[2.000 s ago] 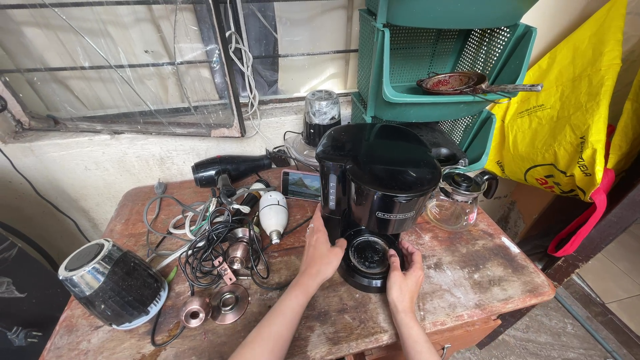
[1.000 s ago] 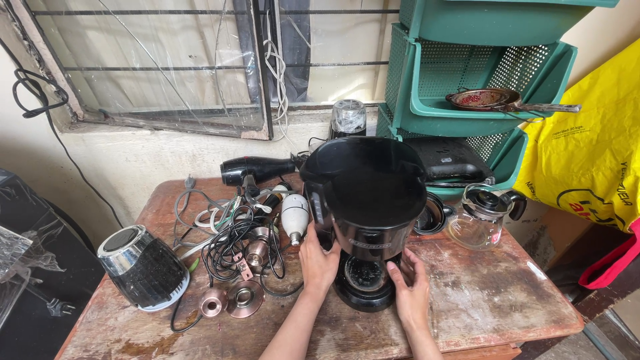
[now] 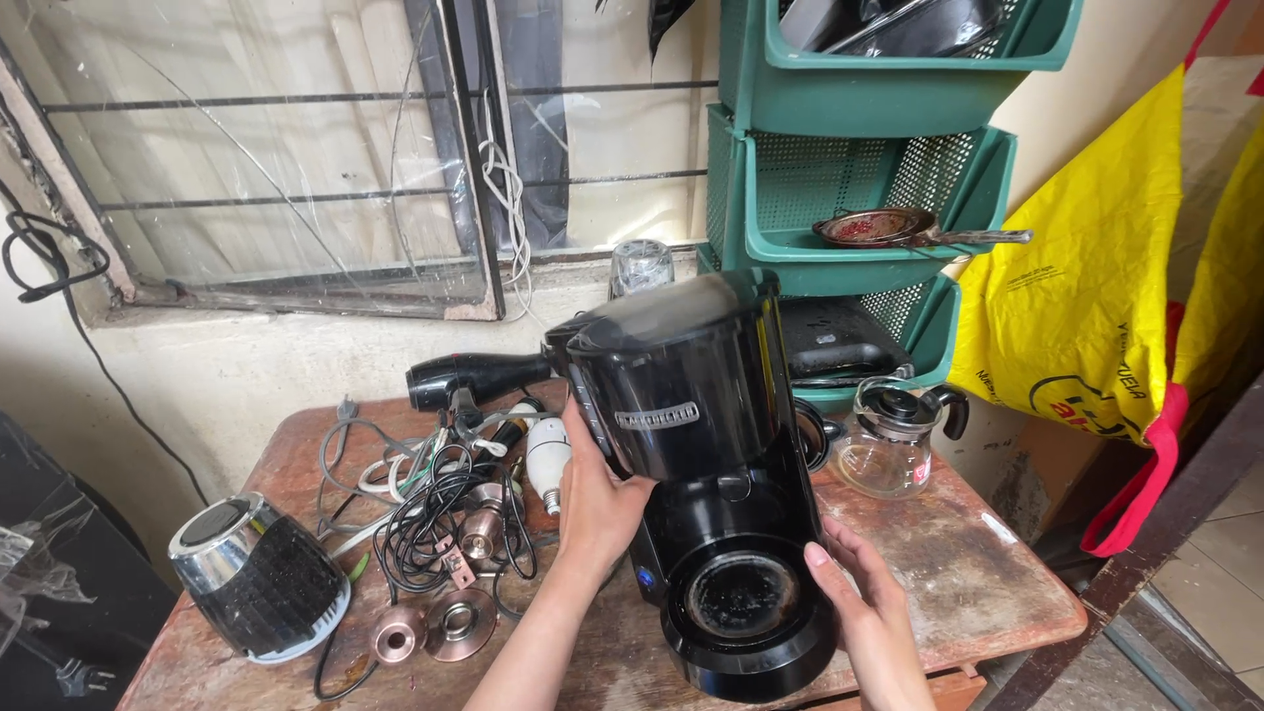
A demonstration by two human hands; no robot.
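A black Black+Decker drip coffee maker (image 3: 691, 395) is tilted between my two hands, its round warming plate (image 3: 743, 595) facing me with no carafe on it. My left hand (image 3: 597, 509) grips the side of its body below the water tank. At the right side of the base, my right hand (image 3: 869, 602) holds it with the thumb near the plate's edge. The glass carafe (image 3: 886, 449) with a black lid and handle stands behind, to the right. A white light bulb (image 3: 548, 462) lies just left of my left hand.
On the worn wooden table (image 3: 987, 583) are a black hair dryer (image 3: 474, 380), tangled cables (image 3: 425, 533), copper-coloured metal fittings (image 3: 460, 624) and a black-and-chrome appliance (image 3: 259, 578). Green stacked baskets (image 3: 849, 99) hold a small strainer (image 3: 879, 229). A yellow bag (image 3: 1076, 296) hangs at right.
The coffee maker has gone from upright to tilted, its front and base turned up toward the camera. My left hand is now higher on its side.
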